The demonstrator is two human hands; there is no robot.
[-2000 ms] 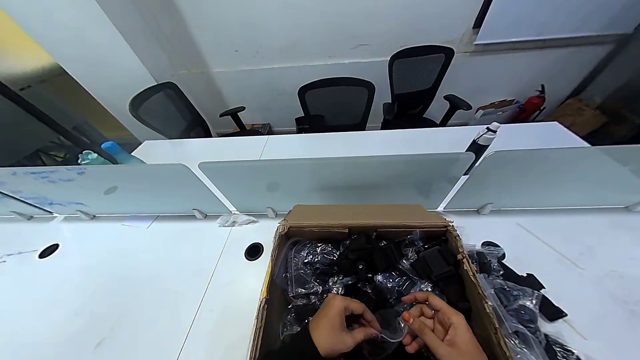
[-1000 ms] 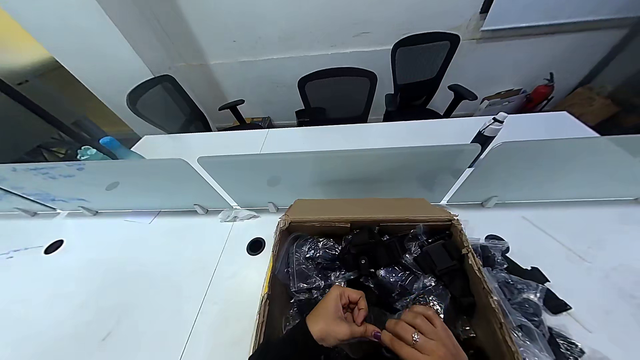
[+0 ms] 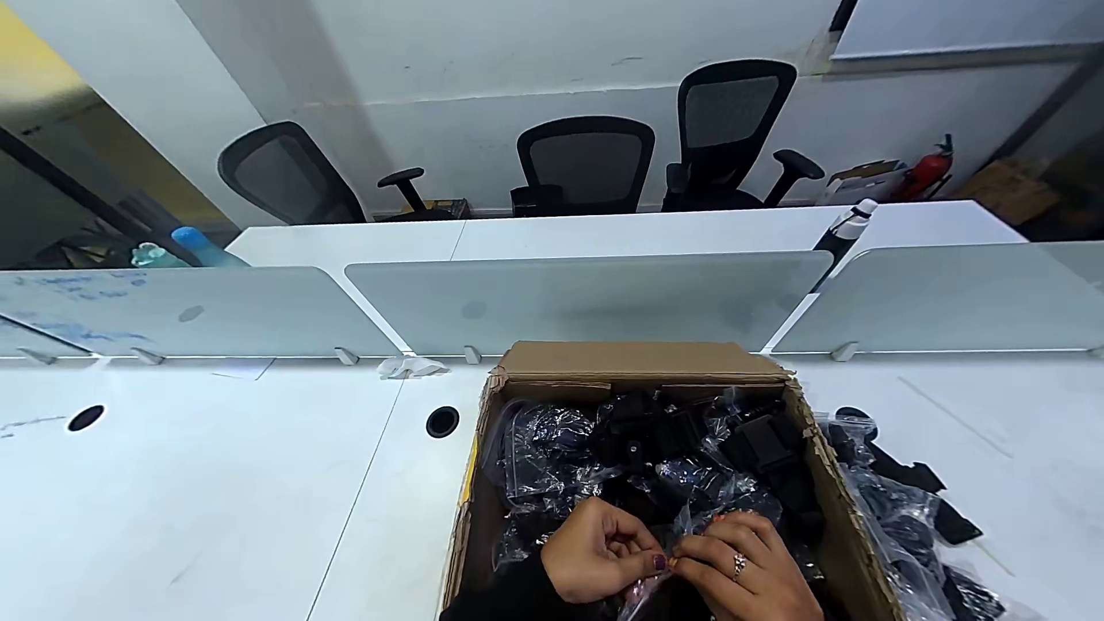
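Over the open cardboard box (image 3: pixel 642 364), my left hand (image 3: pixel 604 552) and my right hand (image 3: pixel 743 565) meet, both pinching a clear plastic bag (image 3: pixel 642 595) between thumbs and fingers. A ring is on my right hand. What the bag holds is hidden by my fingers. Beneath and around them, the box holds black items in clear plastic wrap (image 3: pixel 552 448) and a black blocky part (image 3: pixel 768 444). More bagged black items (image 3: pixel 906 509) lie on the white desk along the box's right side.
A frosted glass divider (image 3: pixel 586 302) runs across the desk behind the box. Crumpled plastic (image 3: pixel 412 366) lies by it, and a round cable hole (image 3: pixel 442 422) is left of the box. Beyond stand a dark bottle with a white cap (image 3: pixel 849 226) and black mesh chairs (image 3: pixel 586 164).
Two seconds ago my hands were apart at a small clear plastic piece; now their fingertips are together on the bag. My right hand has turned, its back and ring now showing.
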